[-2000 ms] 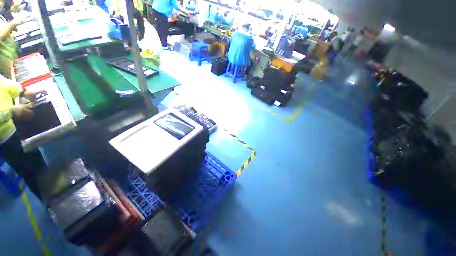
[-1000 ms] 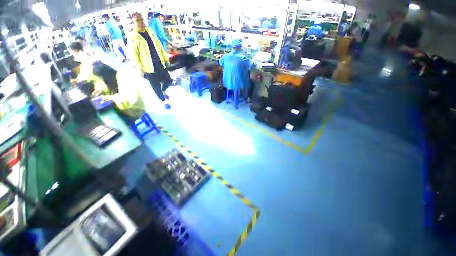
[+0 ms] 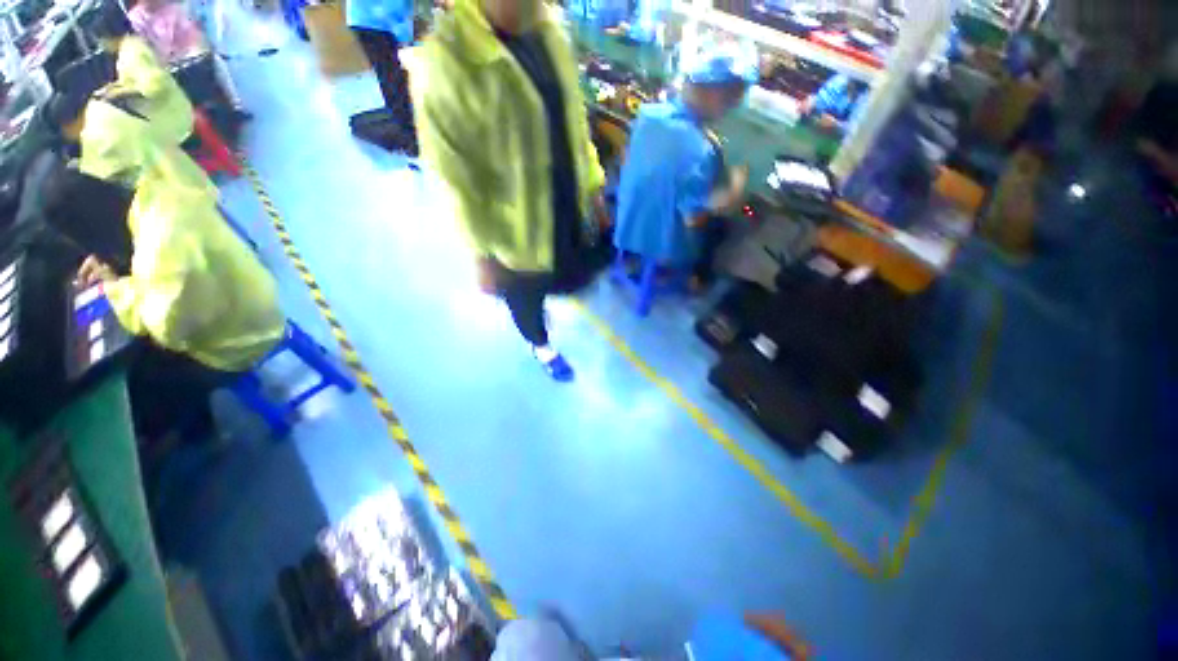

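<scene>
At the bottom edge, a blurred blue sleeve ends in a brownish patch that looks like my right hand [image 3: 782, 635]; it is cut off, and its fingers cannot be made out. My left hand is not seen. A blurred grey rounded shape [image 3: 536, 639] at the bottom edge cannot be identified. Nearest in front, a pile of dark trays with shiny pockets [image 3: 388, 575] is low at the lower left. A dark multi-pocket tray [image 3: 71, 549] with bright rectangles lies on the green bench [image 3: 116, 484].
A person in a yellow smock [image 3: 497, 142] stands in the aisle. Another yellow-smocked person [image 3: 187, 258] sits at the left bench on a blue stool [image 3: 291, 381]. A blue-smocked person [image 3: 665, 174] sits beyond, beside stacked black trays [image 3: 820, 355]. Yellow-black tape [image 3: 388, 413] crosses the blue floor.
The view has moved forward and turned down. The white tray stack has left view at the lower left. The standing yellow-smocked person appears much nearer. The blue sleeve has entered at the bottom.
</scene>
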